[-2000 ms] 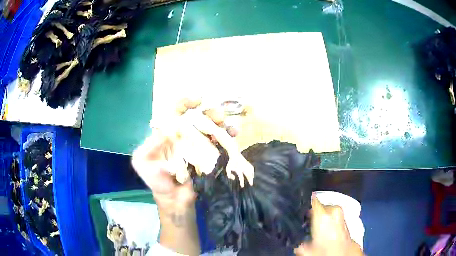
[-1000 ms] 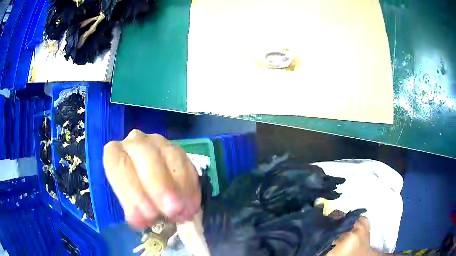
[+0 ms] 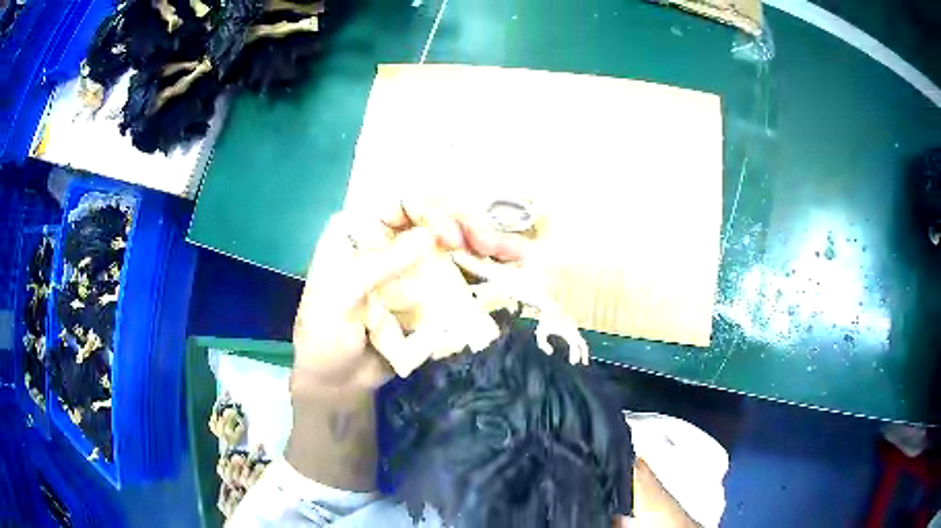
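Observation:
My left hand holds the pale beige figure body by its upper part, over the near edge of the bench. A splayed beige hand sticks out to the right. The large glossy black piece joins the body and hangs below it, towards me. My right hand is low at the right side of the black piece, mostly hidden and cut off by the bottom edge. The small oval dish lies on the washed-out board, just beyond my left fingertips.
Black figure parts with pale limbs lie on a white surface at the upper left. A blue crate of black-and-beige parts stands at the left. A green tray with a white liner and beige parts is below the green bench.
The figure, low over the lap a second ago, is now raised near the board. My left hand has moved up and right, onto the body. The view has shifted, and the board shows whole again.

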